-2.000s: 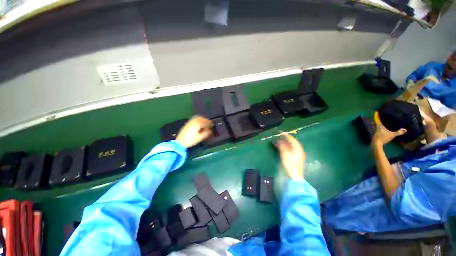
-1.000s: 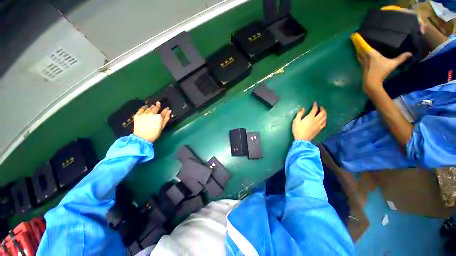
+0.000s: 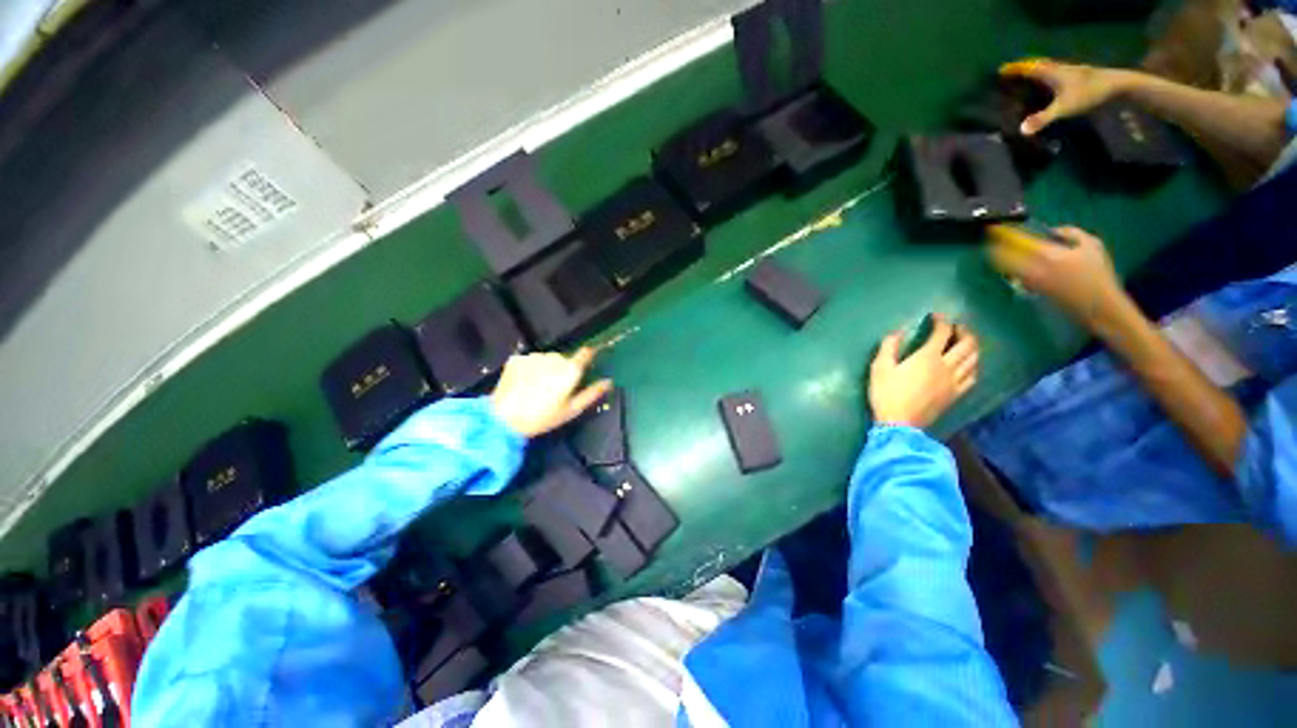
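My left hand (image 3: 548,393) is over the bench in front of the box row. Its fingertips are at the top end of a small black inner box (image 3: 605,431) beside the loose pile (image 3: 569,509); whether they grip it is unclear. My right hand (image 3: 925,373) rests on the green bench at the right, fingers apart and empty. One small inner box (image 3: 750,432) lies between my hands, another (image 3: 784,292) farther back. An open gift box (image 3: 566,289) has its slotted lid up. Left of it are a box with an oval cut-out (image 3: 470,339) and a closed box (image 3: 374,381).
More black boxes (image 3: 235,481) line the bench to the left, with orange-red trays (image 3: 107,657) at the left end. At the right, a co-worker's yellow-tipped hands (image 3: 1067,270) are near a box with an oval cut-out (image 3: 963,182).
My left hand has left the box row and come right and nearer to me. One of the two side-by-side inner boxes now lies by the pile. The co-worker's box is down on the bench.
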